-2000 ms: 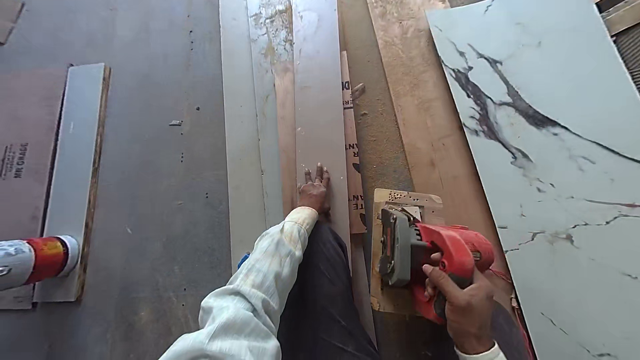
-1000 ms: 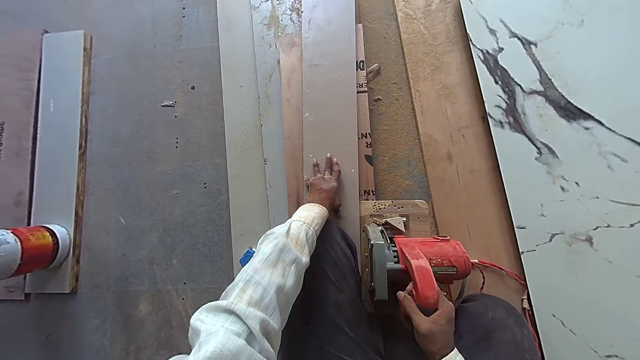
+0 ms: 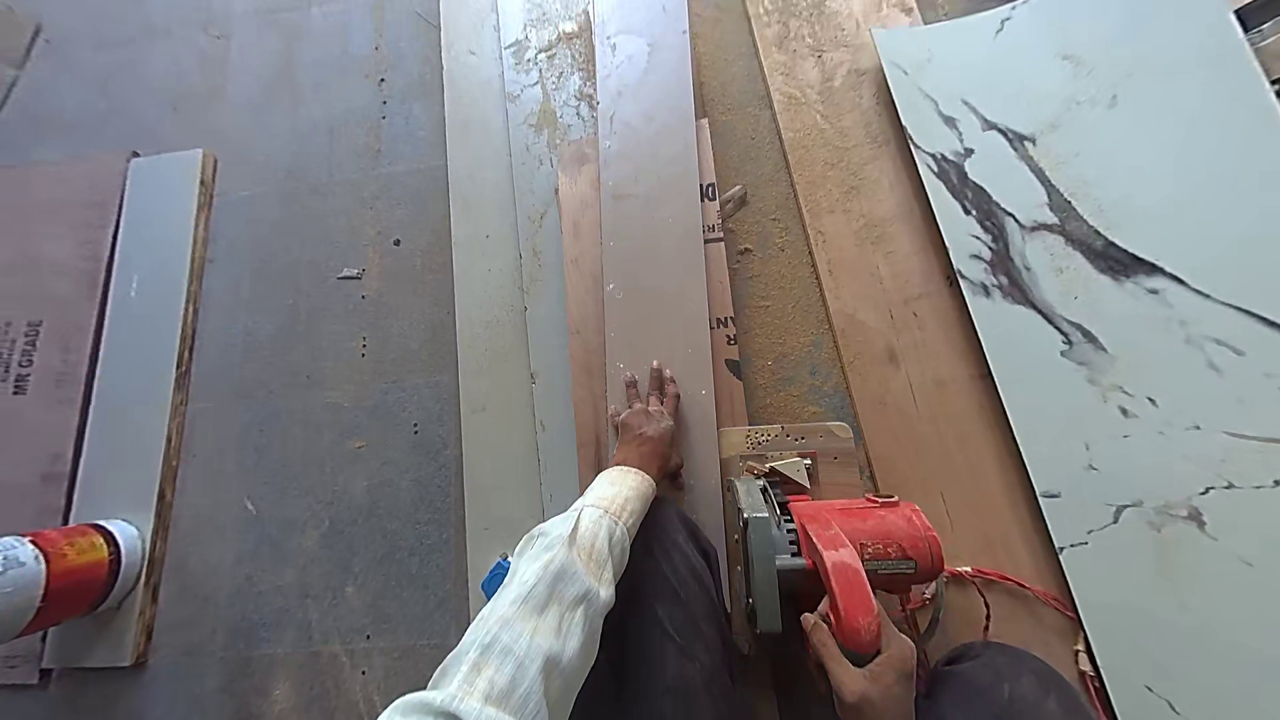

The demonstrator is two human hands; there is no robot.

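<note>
My left hand [image 3: 647,430] rests flat with fingers apart on a long, narrow laminated board [image 3: 655,250]. In my right hand [image 3: 865,665] is the rear handle of a red circular saw [image 3: 870,545]. The saw has a grey blade guard and a wooden base plate [image 3: 835,445], which stands against the right edge of that board. Under the board, strips of plywood [image 3: 585,300] and a printed strip [image 3: 722,290] show. The blade itself is hidden.
Pale boards [image 3: 490,300] lie left of the long board. A marble-patterned sheet [image 3: 1130,300] and a wide plywood plank [image 3: 860,250] lie at the right, near red cable [image 3: 1020,585]. A can [image 3: 75,570] is over a board [image 3: 140,350] at far left. Sawdust [image 3: 770,290] covers a strip of floor.
Against two seconds ago, the saw has turned and its base plate now stands closer along the board's right edge. My left hand stays on the board.
</note>
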